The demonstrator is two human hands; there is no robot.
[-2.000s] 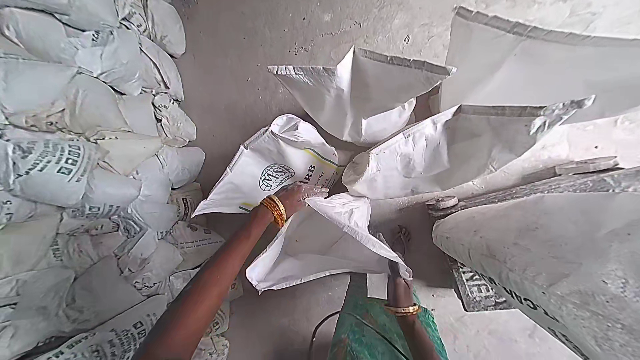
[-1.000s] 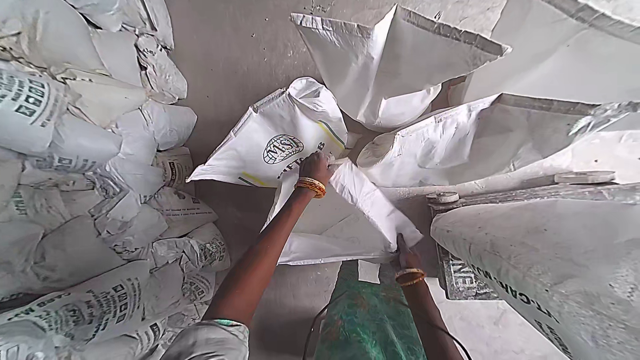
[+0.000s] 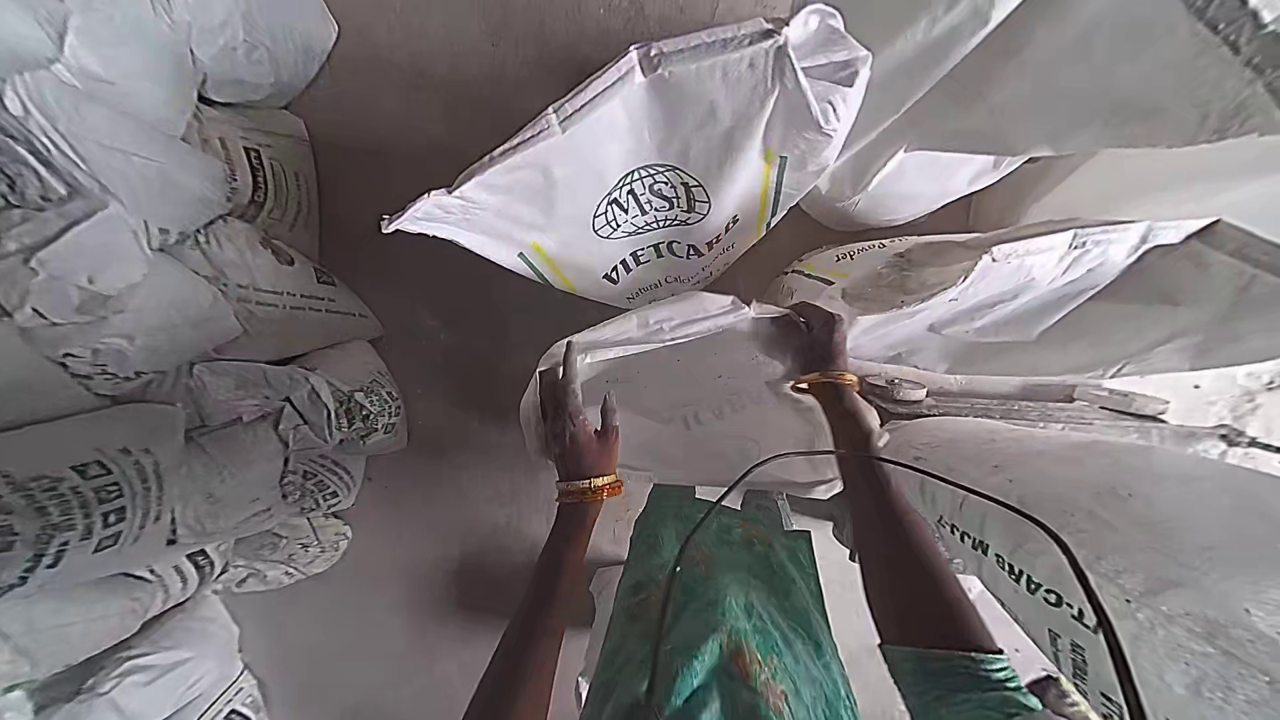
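An open white woven sack stands in front of my body, its mouth spread between my hands. My left hand is at its left side, with some fingers inside the mouth and the edge held against the palm. At the right corner of the rim my right hand grips the sack's fabric. Just beyond it stands another white sack with a printed globe, touched by neither hand. My wrists carry bangles, and a green cloth covers my lap or front.
Filled white sacks are piled along the left. More open sacks stand at the right, near a worn wooden plank. A large sack fills the lower right. A thin dark cable or cord arcs across the foreground. Bare floor shows between.
My left hand has gone from beside the printed sack to the left edge of the near sack. My right hand has moved up to its rim. The near sack's mouth is wider and rounder.
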